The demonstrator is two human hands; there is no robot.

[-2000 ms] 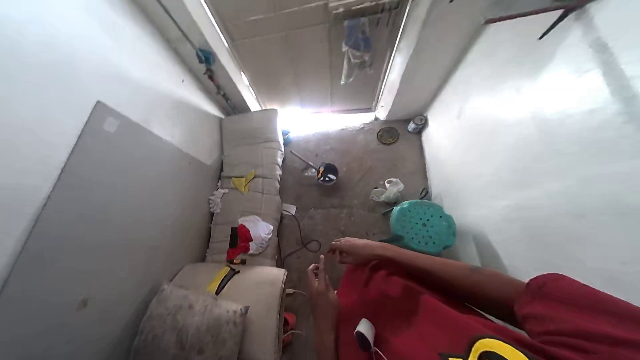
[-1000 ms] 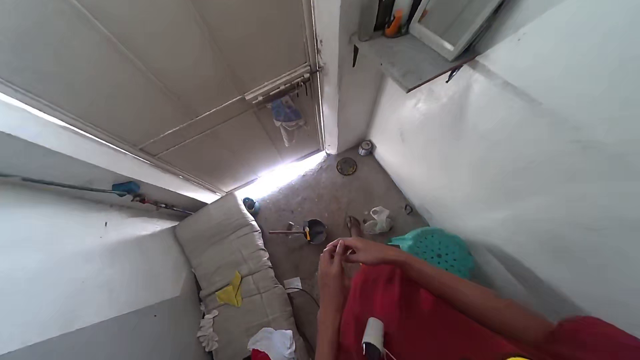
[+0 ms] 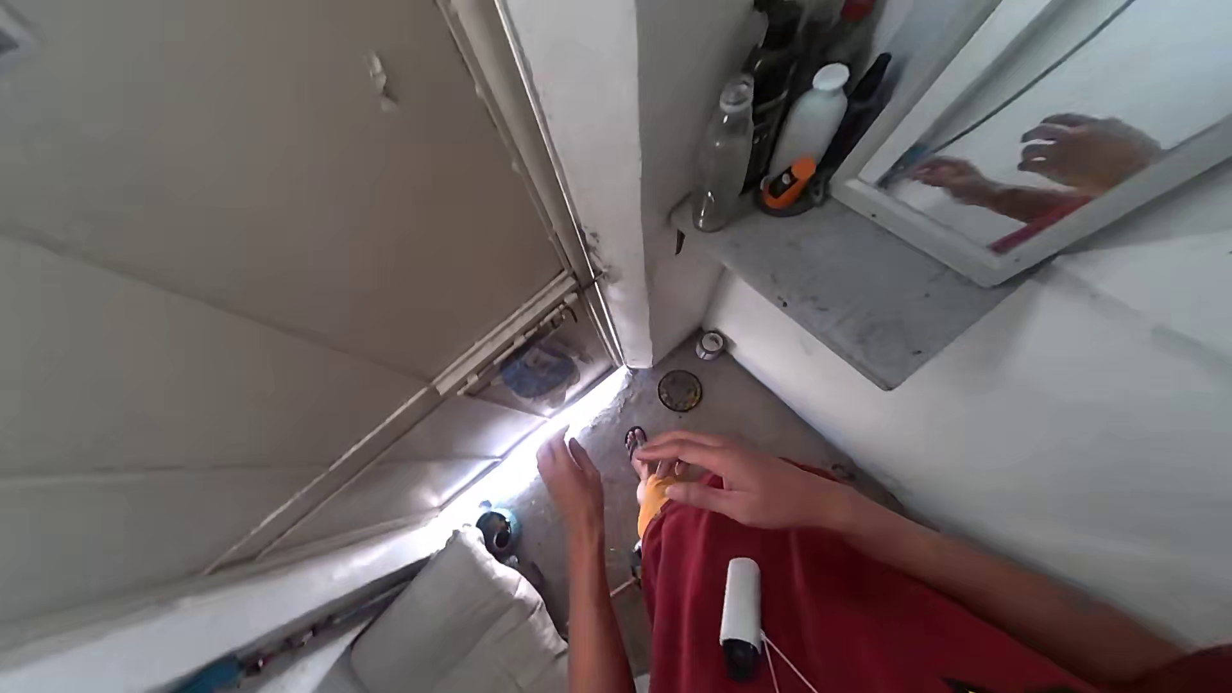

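Observation:
My left hand (image 3: 572, 481) is raised near the bright gap under the door, its fingers slightly curled around nothing. Close by on the right, my right hand (image 3: 727, 476) is held over my red shirt (image 3: 818, 577), fingers spread and empty. The two hands are apart. A white cylindrical device (image 3: 741, 616) with a black end and a thin cord hangs in front of the shirt. Below my right hand show yellow-orange clothing (image 3: 653, 505) and a sandalled foot (image 3: 635, 441). Both hands are reflected in a white-framed mirror (image 3: 972, 245) at the upper right.
A grey corner shelf (image 3: 857, 298) holds the mirror, a clear glass bottle (image 3: 724, 159), a white bottle (image 3: 813, 115) and an orange item (image 3: 789, 185). On the floor are a round drain cover (image 3: 680, 390) and a can (image 3: 710, 345). A door (image 3: 289, 192) and a cushion (image 3: 452, 616) stand left.
My hands, together a second ago, have come apart. The view has swung towards the door corner and shelf; the teal stool and yellow cloth are out of view.

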